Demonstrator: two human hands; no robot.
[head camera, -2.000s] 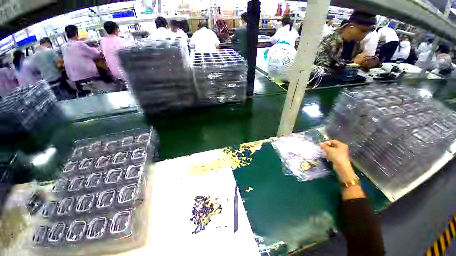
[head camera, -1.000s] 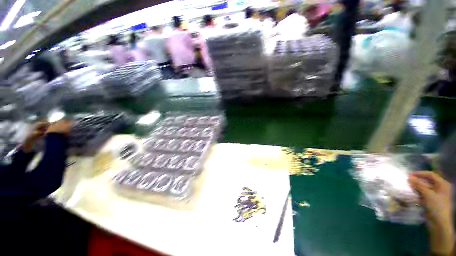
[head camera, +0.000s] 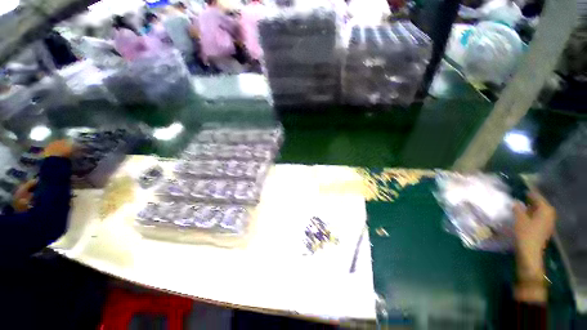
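Note:
My right hand (head camera: 534, 222), blurred, is at the right with its fingers at the right edge of a crumpled clear plastic bag (head camera: 476, 216) and appears to pinch it. The bag lies on the green mat (head camera: 412, 258) with small items inside. My left hand is out of the picture. A small pile of dark and yellowish parts (head camera: 317, 235) lies on the white sheet (head camera: 289, 277). A slim dark tweezers-like tool (head camera: 357, 250) lies right of the pile.
A clear blister tray (head camera: 193, 219) with rows of pockets stands left of the pile. Yellowish bits (head camera: 392, 180) lie at the sheet's far edge. Stacked trays (head camera: 299, 61) and a slanted post (head camera: 515, 97) stand beyond. Another person's dark sleeve (head camera: 45, 200) is at far left, a red stool (head camera: 145, 309) below.
My view has swung left, so the bag and my right hand now show farther right. The other person's arms have come into view at left. My right hand stays at the bag.

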